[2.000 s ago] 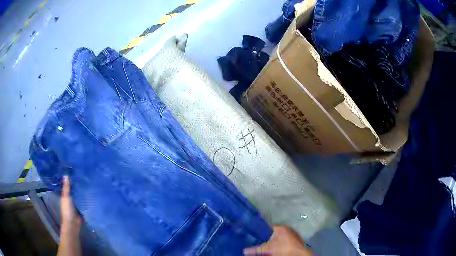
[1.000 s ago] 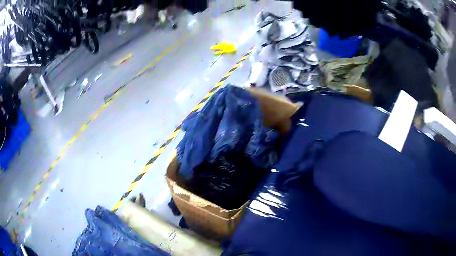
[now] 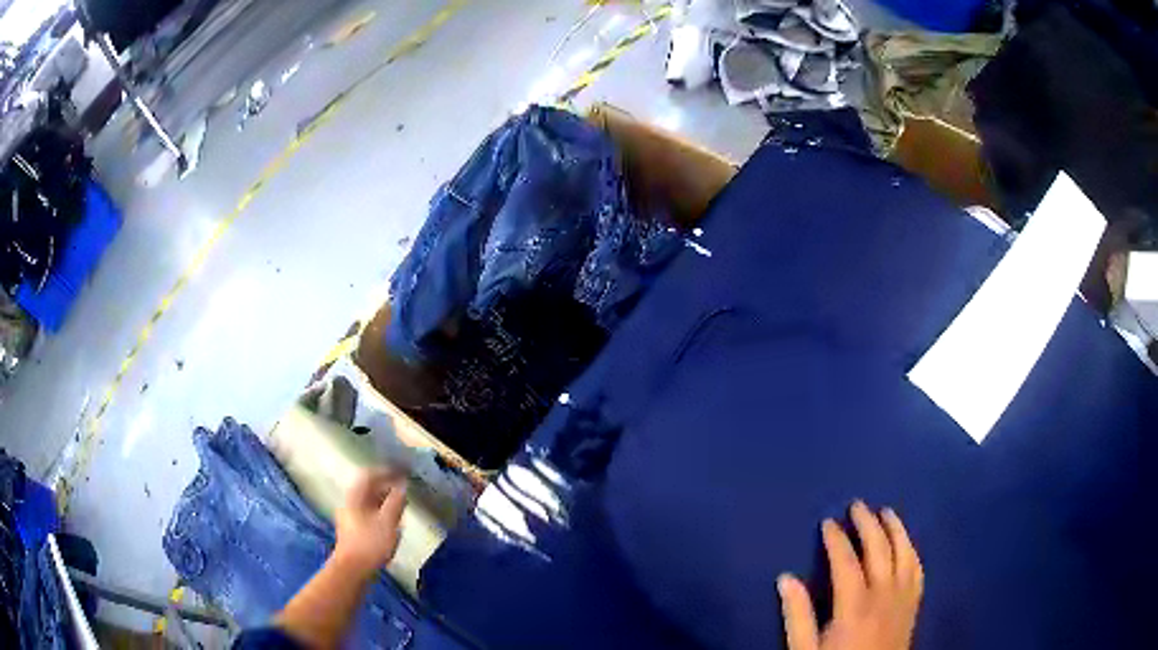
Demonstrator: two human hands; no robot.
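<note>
The navy ironing table pad (image 3: 762, 419) fills the centre and right of the head view, with no garment under my hands. My right hand (image 3: 864, 578) is at its near side, palm down with fingers apart, empty. My left hand (image 3: 371, 518) is blurred, above the pale wrapped bale (image 3: 318, 457) left of the table; its fingers look curled and I cannot tell if they are closed. The finished jeans pile (image 3: 241, 533) lies at the lower left, partly behind my left forearm. A cardboard box (image 3: 667, 165) holds crumpled blue denim (image 3: 521, 216) and black cloth.
A white bar (image 3: 1016, 311) slants over the table's right side. Grey-white pieces (image 3: 787, 57) and khaki cloth (image 3: 933, 76) lie beyond the table, with dark cloth (image 3: 1054, 127) at the upper right. A yellow line (image 3: 235, 210) crosses the grey floor. A blue bin (image 3: 70, 260) stands at left.
The view has swung from the jeans pile to the table. My hands, earlier at the jeans, left the view and are back, the left over the bale, the right at the table pad.
</note>
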